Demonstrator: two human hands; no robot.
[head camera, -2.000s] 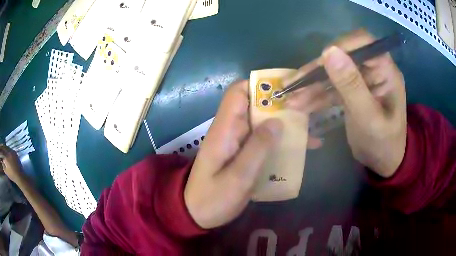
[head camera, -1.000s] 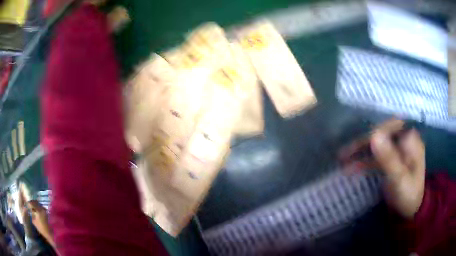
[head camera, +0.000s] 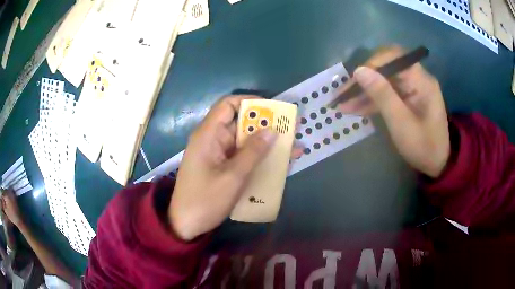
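Observation:
My left hand (head camera: 217, 163) holds a cream back cover (head camera: 262, 180), its thumb beside the yellow camera area (head camera: 258, 120). Dark round spots with pale rings show in that area, and speaker slots lie to its right. My right hand (head camera: 404, 113), slightly blurred, holds dark tweezers (head camera: 389, 68) slanting down-left. Their tip is over the lens sheet (head camera: 333, 135), near its rows of black dots; whether it touches a dot I cannot tell. The sheet runs behind my left hand and the cover, which hide part of it.
Overlapping cream back covers (head camera: 127, 76) lie at the upper left. Loose dotted sheets (head camera: 62, 169) lie at the left, and another dotted sheet (head camera: 452, 17) at the upper right beside more covers (head camera: 491, 20). Another person's hand (head camera: 10, 206) is at the left edge.
My left arm has come back from reaching over the covers, and its hand now holds a back cover low in front. The tweezers have moved from the earlier cover's camera area to over the sheet.

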